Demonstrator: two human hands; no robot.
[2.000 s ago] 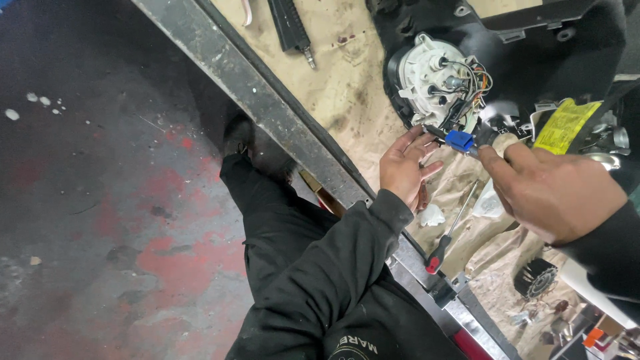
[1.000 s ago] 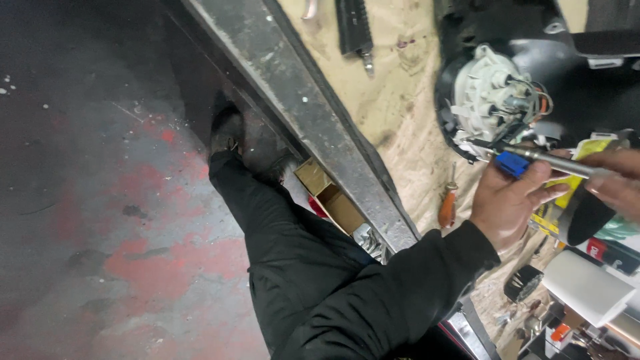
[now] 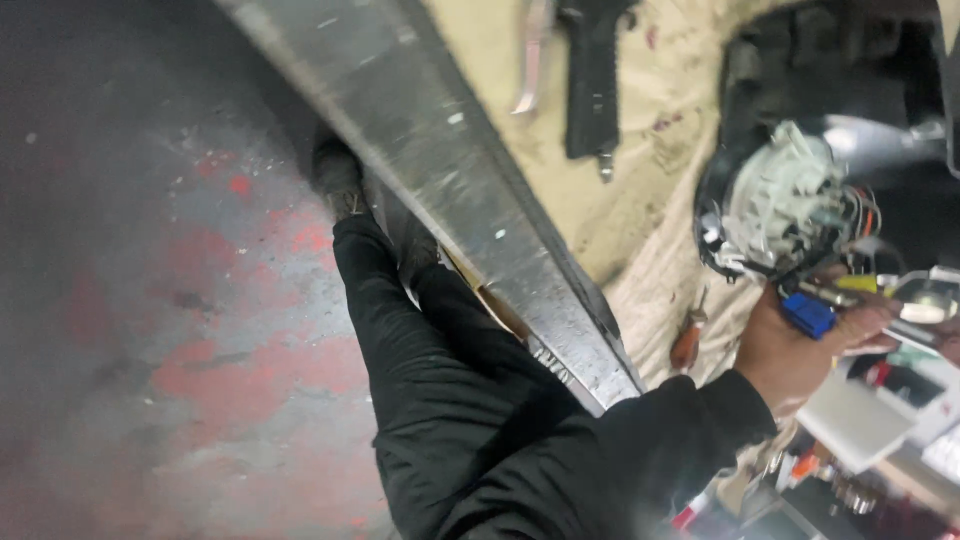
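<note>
A round whitish housing [image 3: 784, 199] with wires is set in a large black plastic part [image 3: 832, 82] on the right. At the housing's lower edge my left hand [image 3: 795, 356] has its fingers around a blue plastic piece [image 3: 808, 313], perhaps a connector. A slim metal tool [image 3: 911, 331] runs past the blue piece to the right edge, where my right hand [image 3: 949, 337] is partly visible and blurred, apparently gripping it. The tool's tip is hard to make out. An orange-handled screwdriver [image 3: 686, 341] lies on the cloth beside my left hand.
A worn metal beam [image 3: 450, 172] edges the cloth-covered bench [image 3: 645, 202]. On the cloth lie a black tool [image 3: 592, 82] and a metal hook-like tool [image 3: 531, 67]. At lower right are a white box [image 3: 855, 424] and mixed small parts. My legs stand beside the beam.
The view has shifted, with the bench now further right. My right hand was above the blue piece two seconds ago; it now shows only at the right edge. The red-handled screwdriver seen earlier is not visible.
</note>
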